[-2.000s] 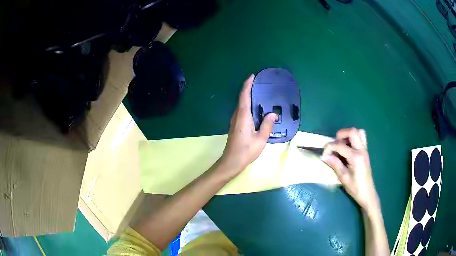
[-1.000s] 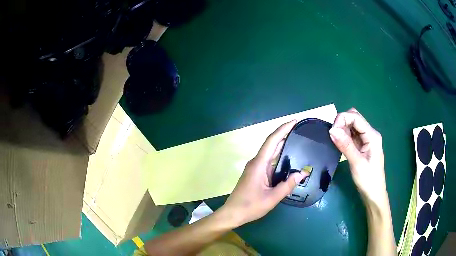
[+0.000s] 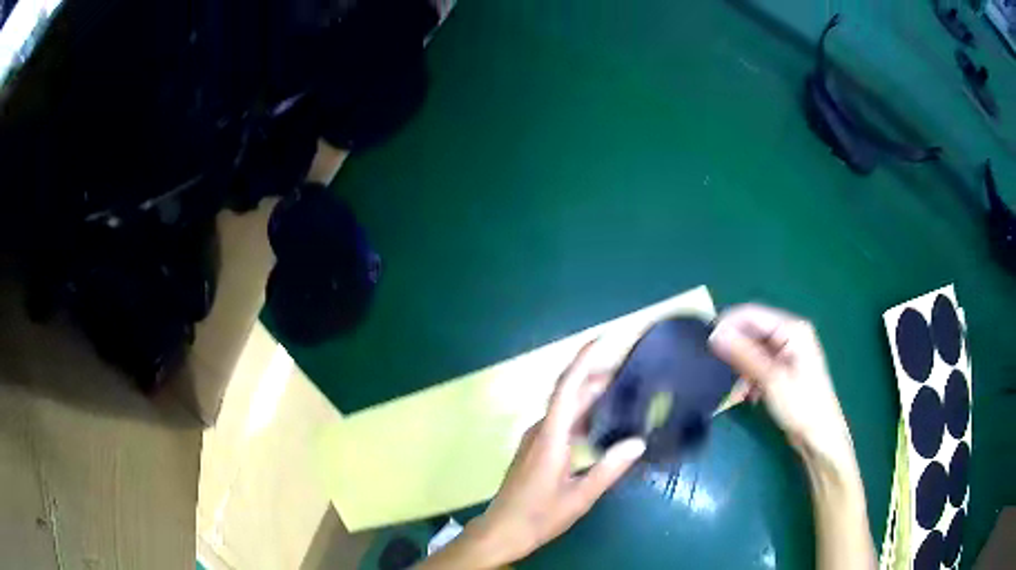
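Note:
My left hand point(image 3: 557, 468) grips a black oval plate point(image 3: 668, 384) by its left and lower edge, thumb on its face. The plate is blurred, with a small cut-out near its lower middle. My right hand point(image 3: 780, 367) is at the plate's upper right edge, thumb and fingertips pinched together; whether they hold anything is hidden by blur. A long pale yellow backing sheet point(image 3: 435, 451) lies under the plate and my left hand, with no black pads on its visible part.
An open carton point(image 3: 106, 468) full of black plates stands at left. Loose black plates point(image 3: 320, 267) lie beside it. Pad sheets with black ovals point(image 3: 931, 434) lie at right. A curved black bracket point(image 3: 852, 134) lies on the green bench point(image 3: 579, 145) at far right.
The plate was held above the sheet two seconds ago, then came nearer me and tilted. My right hand moved from the sheet to the plate's upper edge. The view has shifted.

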